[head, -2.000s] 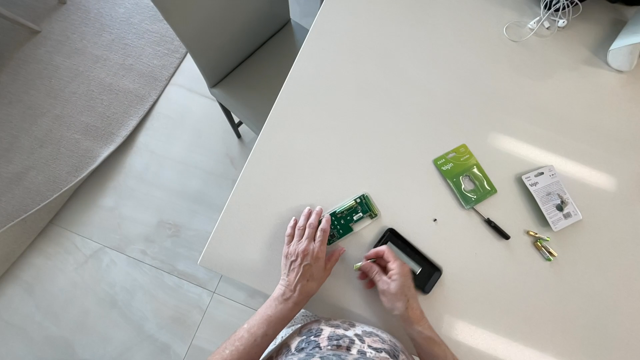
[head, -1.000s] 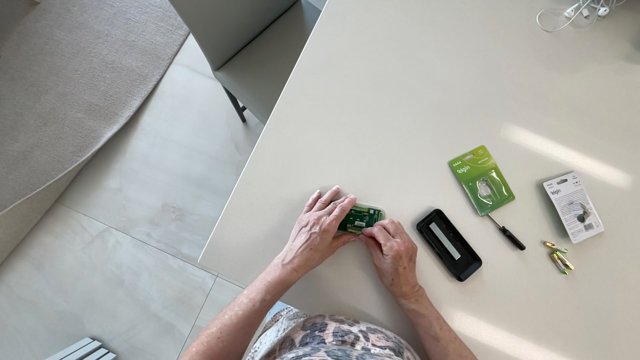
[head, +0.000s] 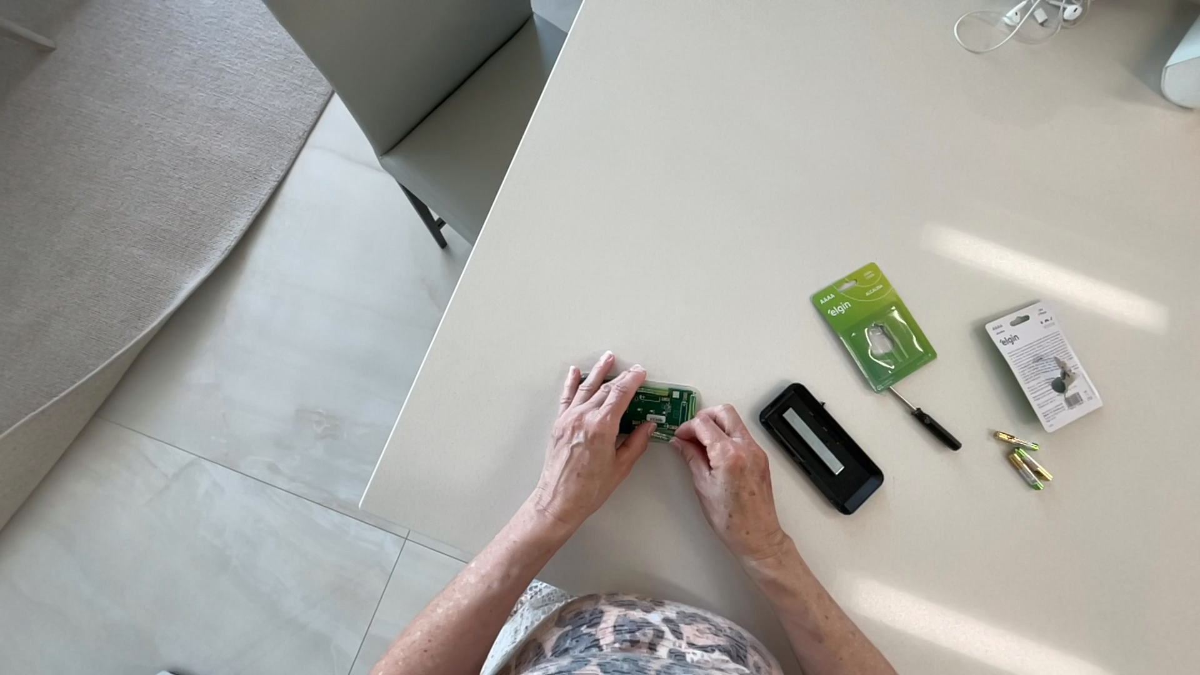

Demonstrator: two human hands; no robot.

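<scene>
A small device with a green circuit board [head: 664, 407] lies on the table near its left edge. My left hand [head: 591, 441] rests over the device's left part, its thumb on the lower edge. At the lower right corner of the board my right hand [head: 727, 469] has thumb and fingers pinched together; whether something small is between them is hidden. Right of that hand lies a black plastic casing [head: 821, 448] with a pale strip inside. Several small batteries [head: 1028, 464] lie in a group farther right. A screwdriver with a black handle [head: 936, 429] has its tip by a green blister card [head: 874, 326].
A white-backed blister card [head: 1043, 366] lies above the batteries. White wired earphones [head: 1022, 19] and a pale object [head: 1183, 70] are at the top right. A grey chair [head: 450, 112] stands against the left edge of the table [head: 750, 169].
My right hand has moved from beside the black casing to the circuit board's lower right corner. A battery seen in its fingers two seconds ago no longer shows. My left hand stays on the device.
</scene>
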